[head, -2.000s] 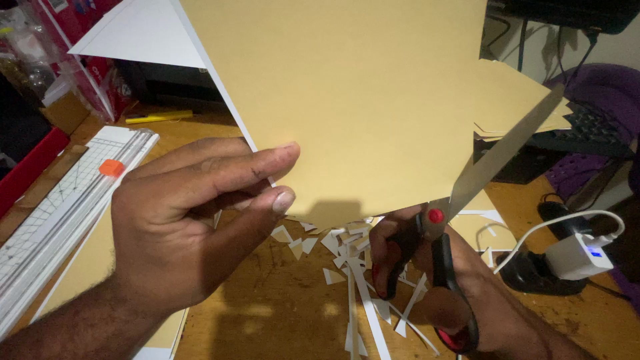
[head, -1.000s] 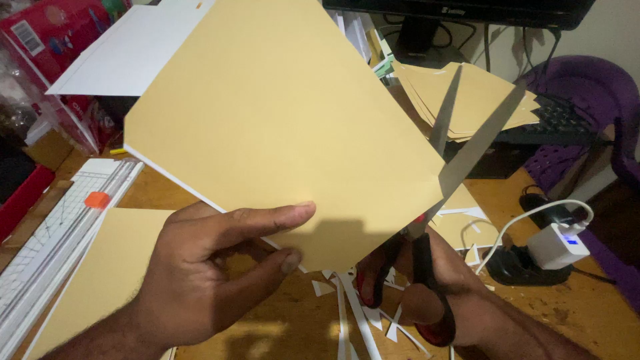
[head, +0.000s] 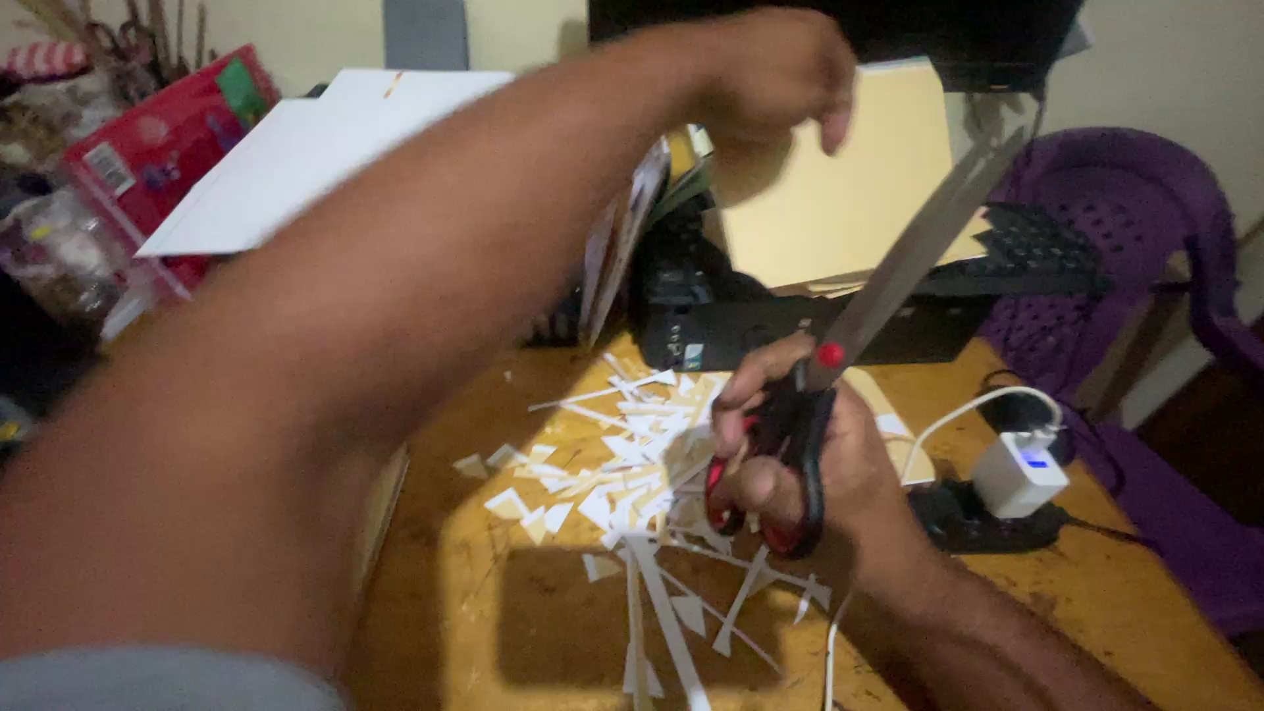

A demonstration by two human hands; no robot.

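My left hand [head: 780, 79] reaches across to the back, its fingers over the upper left part of a cream card sheet [head: 839, 188]. The sheet lies above the keyboard, in front of the monitor; blur hides whether the fingers grip it. My right hand [head: 839, 464] holds scissors [head: 829, 354] with black and red handles, their blades together and pointing up to the right. Below and left of the scissors, many cut paper scraps and strips [head: 632, 464] lie scattered on the wooden table [head: 474, 592].
A white charger [head: 1022, 474] with a cable sits on a black power strip [head: 958, 513] at the right. Behind stand a black monitor [head: 889, 39] and a keyboard [head: 1047, 247]. White sheets [head: 286, 158] lie back left, and a purple chair [head: 1136, 197] stands at the right.
My left hand, which held the cream sheet in front of me, has moved up and right to the back. The scissors, open around the sheet's edge one second ago, are now closed and away from it.
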